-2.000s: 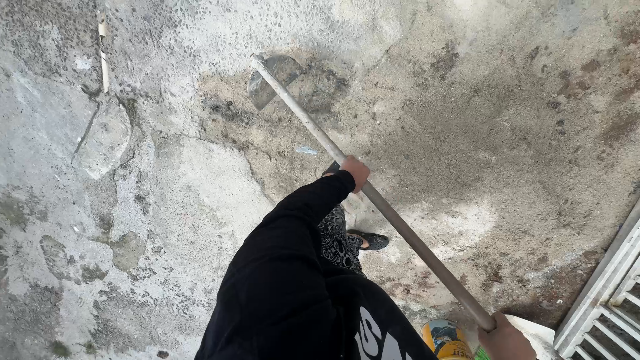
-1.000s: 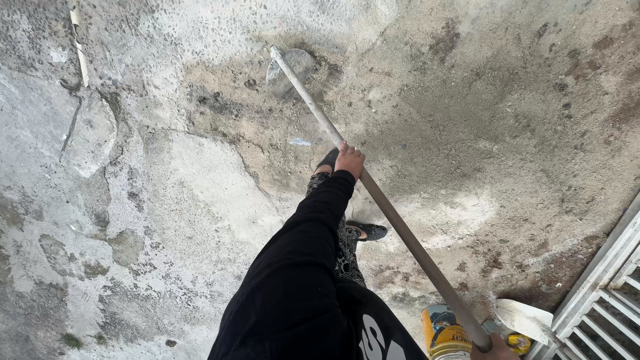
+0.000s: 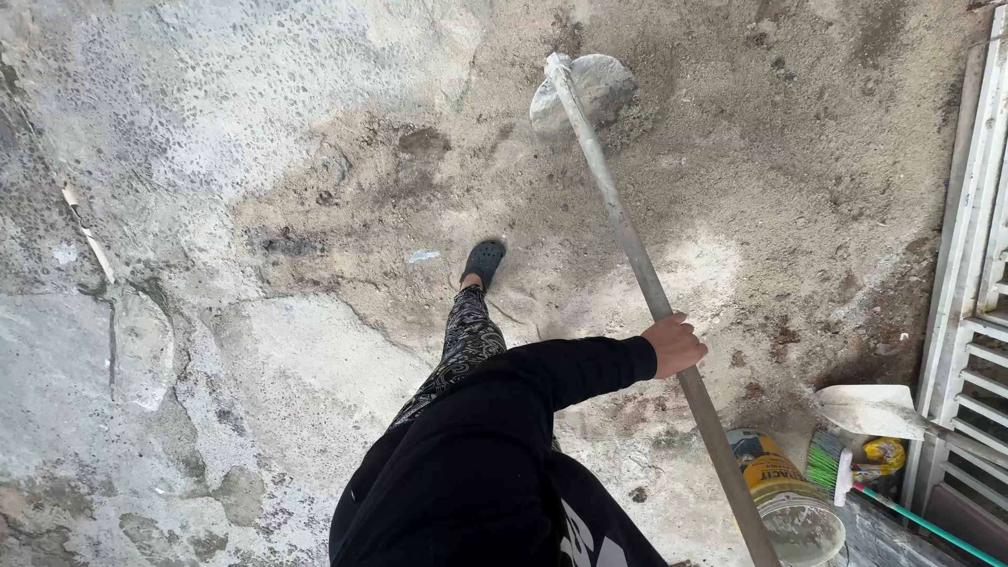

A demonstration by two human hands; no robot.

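My left hand (image 3: 675, 345), at the end of a black sleeve, is closed around the long handle (image 3: 630, 236) of a hoe. The hoe's rounded, grey, dust-coated blade (image 3: 602, 87) lies at or just above the rough concrete ground at the top. From there the handle slants down to the bottom edge, where its near end runs out of view. My right hand is not in view. A dark clog (image 3: 483, 261) on one foot stands on the ground left of the handle; the other foot is hidden.
At the lower right are a yellow-labelled plastic bucket (image 3: 776, 480), a green-bristled broom (image 3: 827, 465), a whitish shovel blade (image 3: 870, 409) and a yellow bag (image 3: 882, 455). A white slatted metal gate (image 3: 965, 331) borders the right side. Broken pipe pieces (image 3: 98, 252) lie at left.
The hoe blade and my left hand have moved to the right over the ground. My right hand, earlier on the handle's near end, has gone out of view.
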